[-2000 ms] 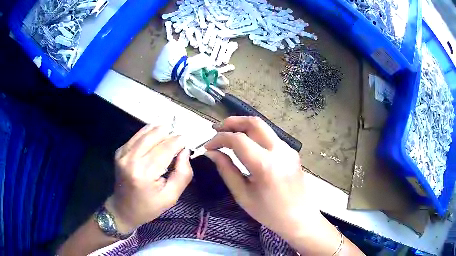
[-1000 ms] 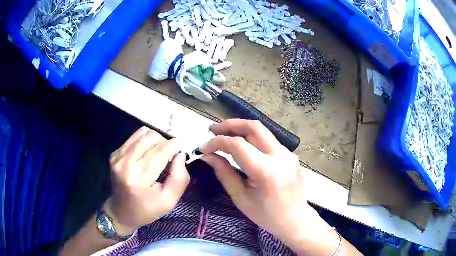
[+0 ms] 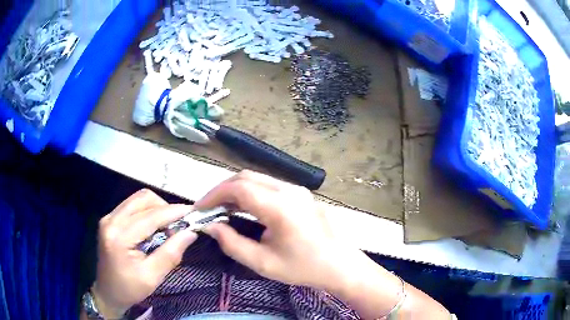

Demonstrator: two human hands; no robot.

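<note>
My left hand (image 3: 140,247) and my right hand (image 3: 269,228) are close together above my lap, in front of the bench edge. Both hold a small white plastic part (image 3: 206,217) between thumbs and fingers. Its left end, in my left fingers, shows a dark and shiny area; the detail is too blurred to tell. The rest of it is partly hidden by my fingers. A padded hammer (image 3: 269,156) with a black grip lies on the cardboard mat (image 3: 369,162), its head wrapped in white cloth.
White plastic strips (image 3: 237,28) are heaped at the back of the mat. A dark pile of tiny metal pieces (image 3: 325,87) lies right of them. A blue tray (image 3: 94,78) stands at the left, another blue tray (image 3: 459,131) of pale pieces at the right. The white bench edge (image 3: 137,159) runs before me.
The whole view has shifted, so the bench things appear further left. My hands now hold the white part with more of it showing, lying across between both hands.
</note>
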